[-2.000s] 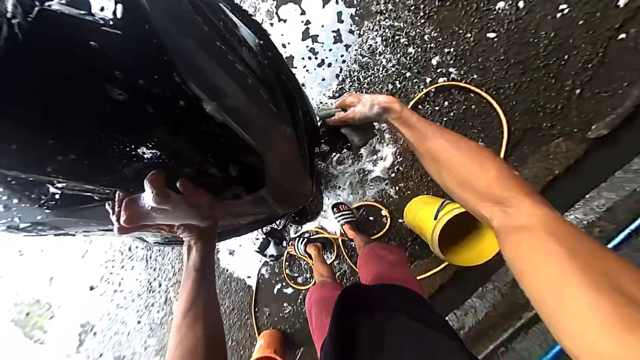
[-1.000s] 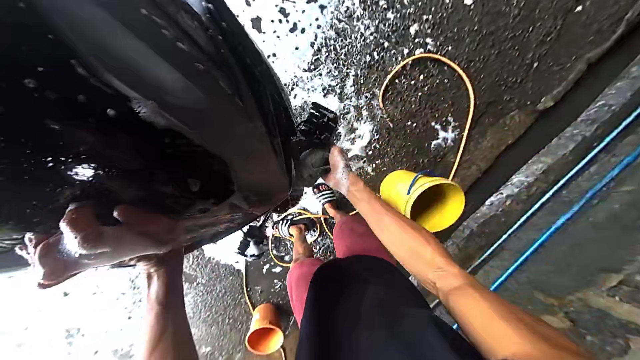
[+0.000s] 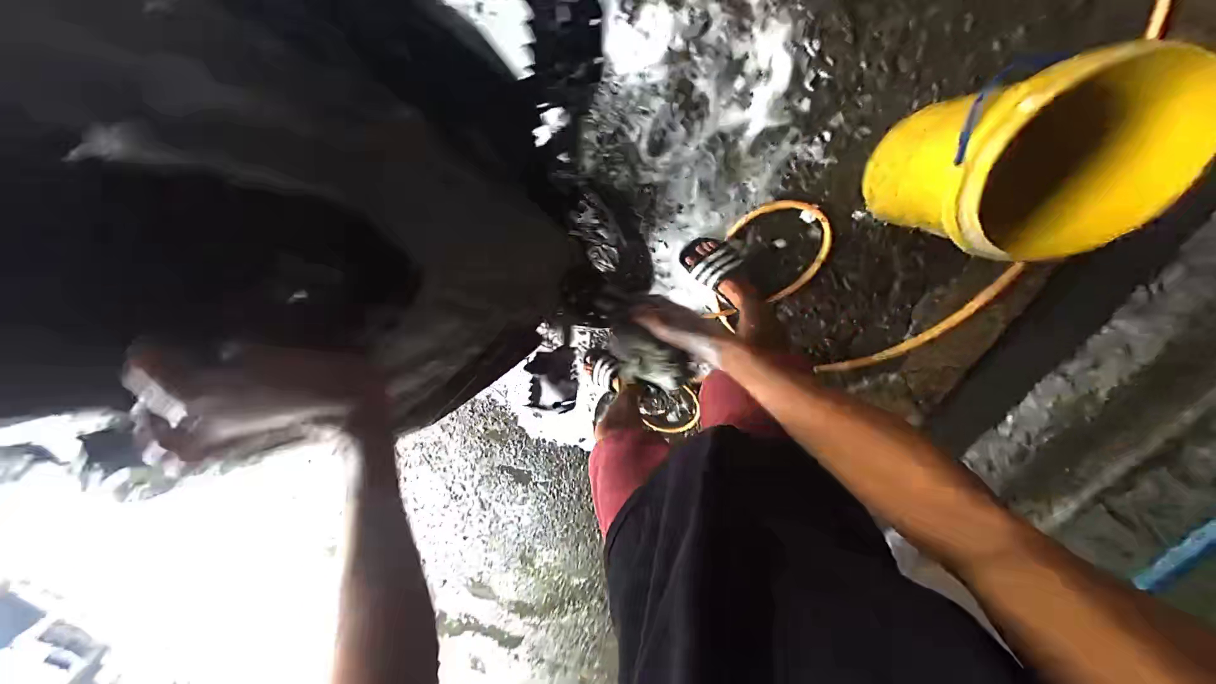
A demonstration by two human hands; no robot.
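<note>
A glossy dark car body [image 3: 456, 218] with curved edges fills the upper left. My left hand [image 3: 228, 404] lies against its surface, blurred, with suds on the fingers. At the car's lower edge, near my feet, is my right hand [image 3: 674, 328], closed on a wet, dark greyish cloth [image 3: 651, 359] that hangs beside the edge. Motion blur and shadow hide part of the right fingers.
A yellow bucket [image 3: 921, 176] with a blue handle lies tilted at the upper right. A yellow-orange hose [image 3: 826, 242] loops around my sandalled feet [image 3: 712, 264]. Foam [image 3: 684, 104] covers the wet ground. A blue pipe or rope [image 3: 1178, 560] crosses the lower right corner.
My right hand has moved down along the car's edge, closer to my feet. My left hand stays at the car body. The view has shifted, and the orange container is out of sight.
</note>
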